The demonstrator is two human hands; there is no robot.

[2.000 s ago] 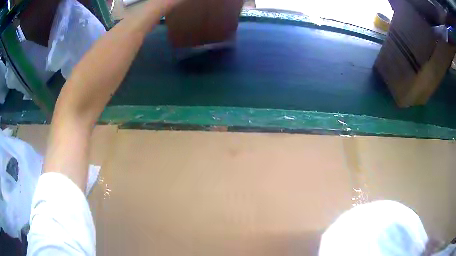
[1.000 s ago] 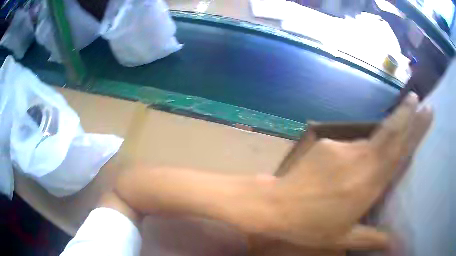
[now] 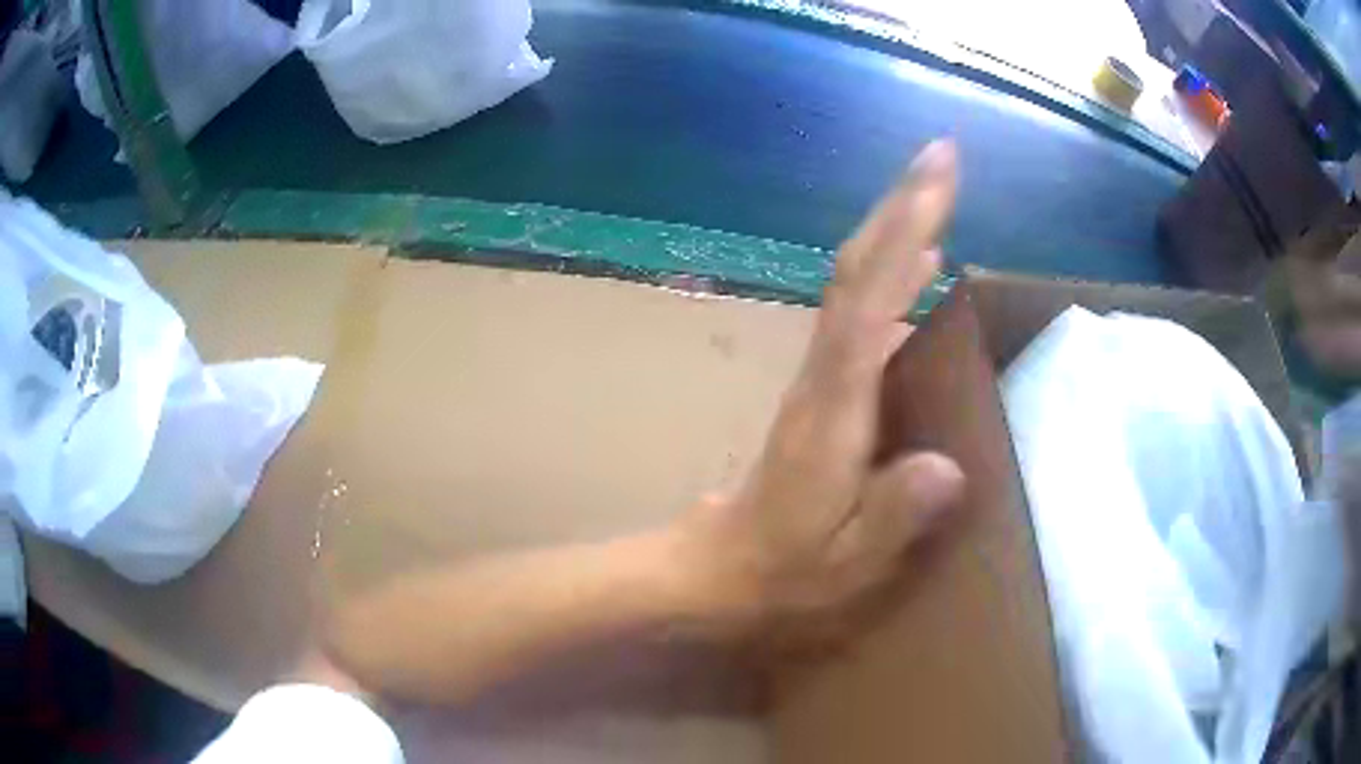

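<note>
An open brown carton (image 3: 918,657) stands on the tan cardboard table cover (image 3: 552,388) at the right. A white bagged bundle (image 3: 1149,523) shows in its mouth. My left hand (image 3: 836,478) reaches across from the lower left. Its palm lies along the carton's left side, with the fingers extended and the thumb apart, not closed on anything. A blurred skin-toned shape shows at the right edge; I cannot tell whether it is my right hand or what it does.
A white bag (image 3: 135,403) with a shiny grey round item lies at the left. A green rail (image 3: 597,246) borders the dark conveyor belt (image 3: 672,120). More white bags (image 3: 426,67) sit on the belt. Another brown carton (image 3: 1239,194) and yellow tape (image 3: 1117,82) are beyond, at right.
My left hand has come back from the carton over the belt to the carton at the right, and its fingers have spread. The white bundle in the carton now shows.
</note>
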